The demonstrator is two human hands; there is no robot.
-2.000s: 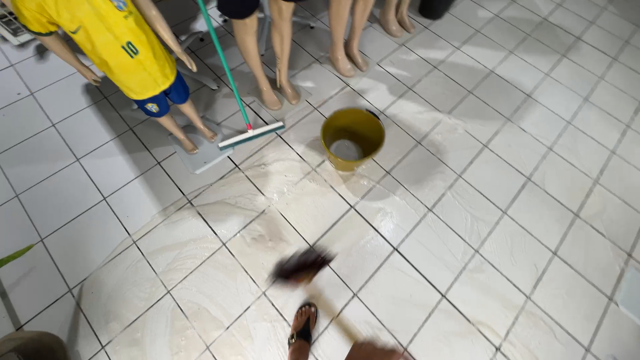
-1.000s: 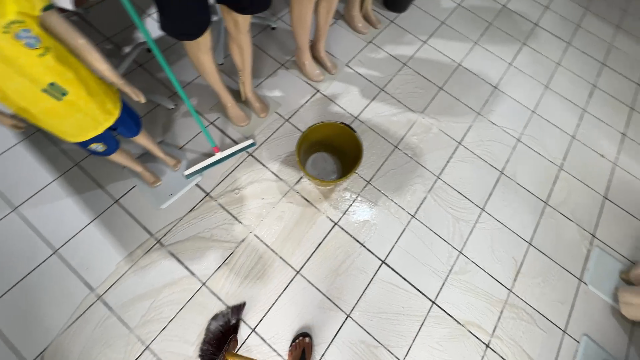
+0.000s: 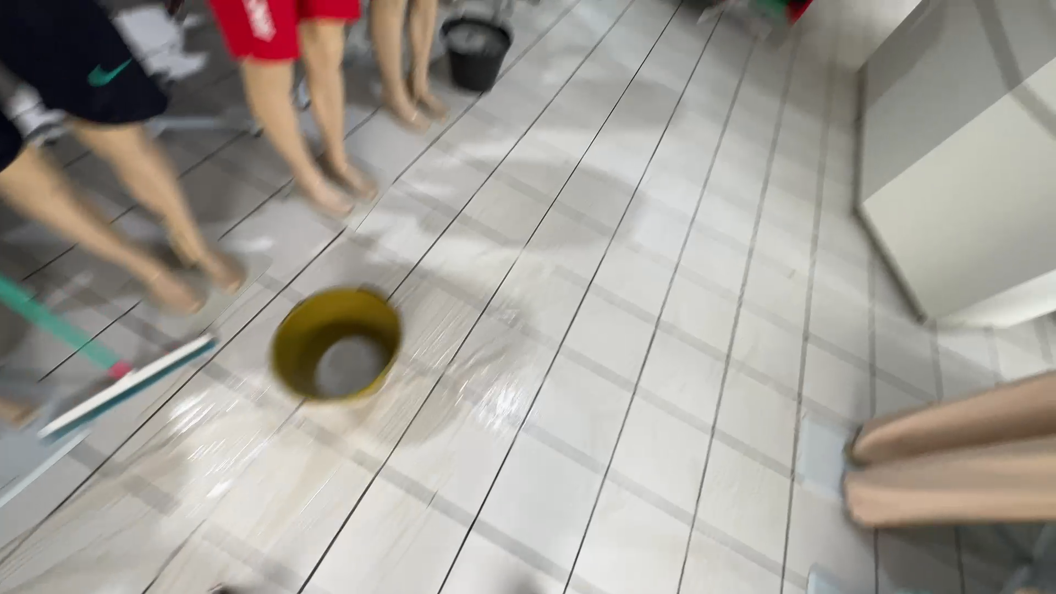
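Note:
Neither my left hand nor my right hand shows in the head view. A yellow bucket (image 3: 337, 345) stands left of centre on the wet tiled floor (image 3: 462, 462), with something greyish at its bottom. To its left, a floor squeegee (image 3: 130, 386) with a white and teal head and a green handle leans in from the left edge. Shiny streaks of liquid lie on the tiles around and below the bucket. No broom can be made out.
Mannequin legs (image 3: 280, 115) in shorts line the upper left, beside a black bucket (image 3: 476, 54). Other mannequin legs (image 3: 949, 466) reach in at the lower right. A pale box-like fixture (image 3: 965, 198) stands at the upper right.
The view has swung to the right. The dark-bristled broom and the sandalled foot seen earlier are out of view. The yellow bucket and the squeegee appear unmoved on the floor.

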